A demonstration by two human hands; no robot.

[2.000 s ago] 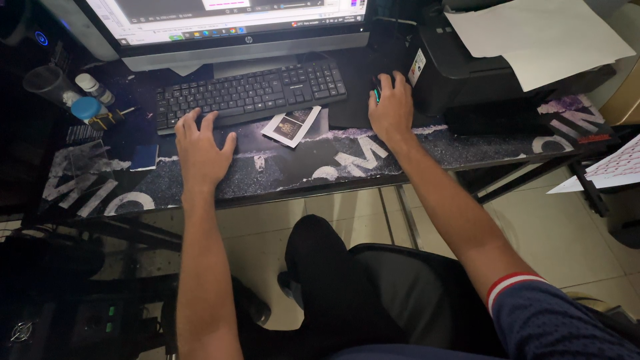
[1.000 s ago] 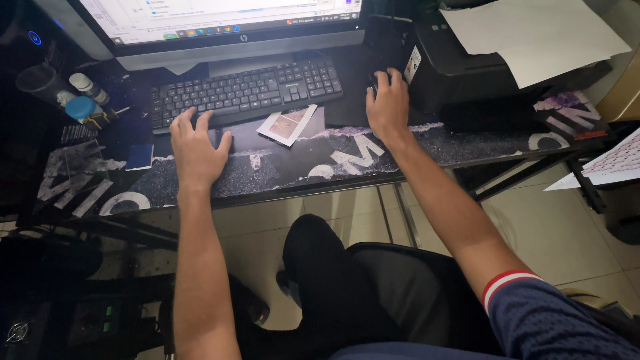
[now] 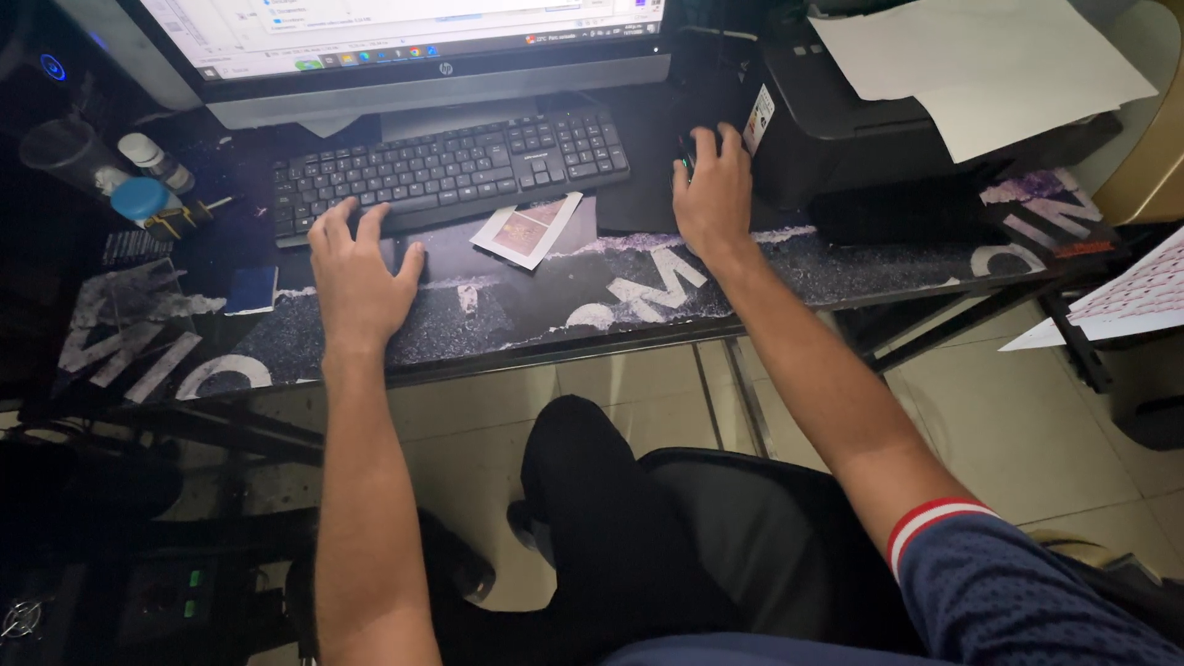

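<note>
My left hand [image 3: 363, 277] rests with fingers spread at the lower left keys of a black keyboard [image 3: 462, 166], its palm over the desk edge. My right hand [image 3: 717, 190] is closed over a dark computer mouse [image 3: 687, 162] with a small green light; the hand hides most of it. Behind the keyboard stands an HP monitor [image 3: 444, 79] with windows open on its screen. A small printed card or photo [image 3: 527, 231] with a white border lies just below the keyboard, between my hands.
At the right a black printer [image 3: 851, 129] carries loose white paper sheets [image 3: 980, 65]. A clear cup [image 3: 69, 157], a white-capped bottle [image 3: 155, 162], a blue-lidded jar [image 3: 143, 202] and a dark blue booklet [image 3: 251, 290] are on the desk's left. More printed paper [image 3: 1119, 296] juts out at the right.
The content on the monitor's screen has changed from a dark picture to light windows. Both hands have stayed at the keyboard and the mouse.
</note>
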